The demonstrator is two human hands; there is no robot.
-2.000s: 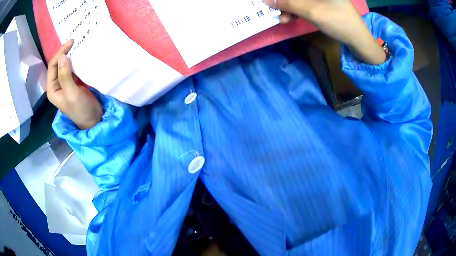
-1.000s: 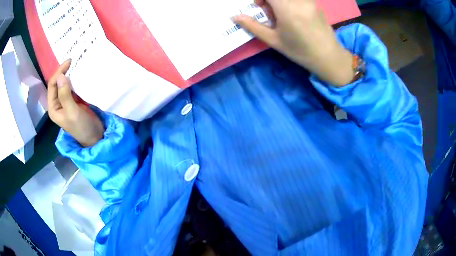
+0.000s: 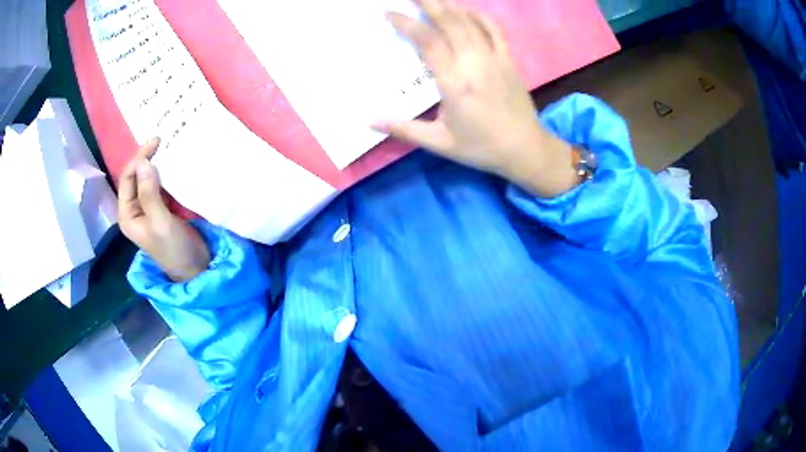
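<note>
The label strip (image 3: 221, 163), white with rows of black print at its far part and blank near me, lies over the red-pink mat (image 3: 566, 31) and bends over its near edge. My left hand (image 3: 159, 216) holds the strip's left edge between thumb and fingers. A flat white box (image 3: 327, 71) lies on the mat right of the strip, with its near corner at the mat edge. My right hand (image 3: 482, 101) is over the box's right edge, fingers spread, and covers most of the small black print there. Whether it touches the box is unclear.
Folded white pieces (image 3: 44, 207) stand at the left on the dark green table (image 3: 84, 331). A white stack (image 3: 19, 53) is at the upper left. Crumpled white sheets (image 3: 155, 397) are at the lower left. An open brown carton (image 3: 680, 110) is at the right.
My right hand has moved left and nearer along the box, and its fingers have spread. The barcode print seen earlier is now mostly covered. My left hand stays on the strip. More of the carton shows.
</note>
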